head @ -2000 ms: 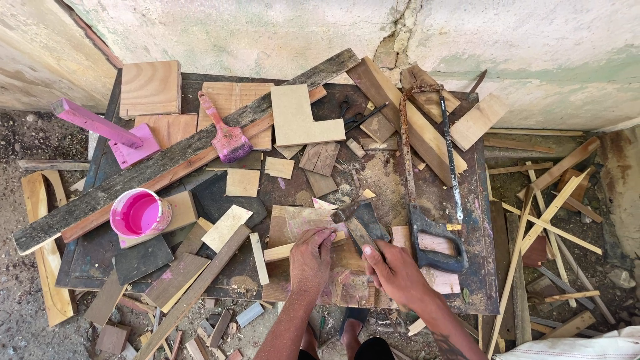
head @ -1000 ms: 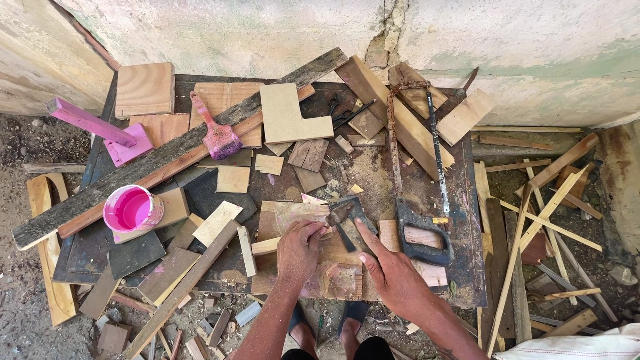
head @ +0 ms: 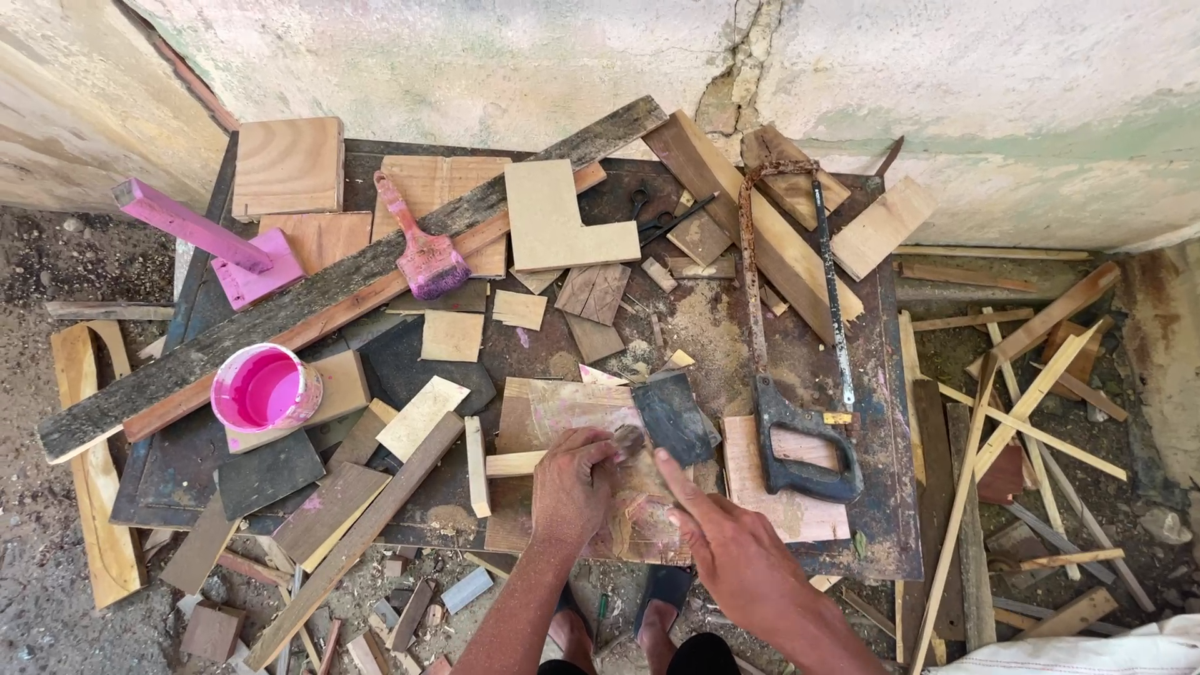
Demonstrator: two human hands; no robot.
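Note:
My left hand pinches a small dark brown piece, apparently wood, between thumb and fingers. Just to its right, my right hand has its index finger extended; whether something thin lies under its fingers is unclear. Both are over a flat, pink-stained wooden board at the table's front edge. A dark sheet, apparently sandpaper, lies on the board's right part, beyond my right fingertip. From the left, a pale wood strip runs up to my left hand, its other end by a short upright-lying block.
A hacksaw lies at right. Pink paint fills a tub at left, with a paintbrush and a pink wooden piece behind. A long weathered plank crosses the table; offcuts litter the ground at right.
The small dark piece at my left fingertips has moved closer to me and off the dark sheet's upper left. My right hand has shifted a little left, its index finger now pointing beside the piece.

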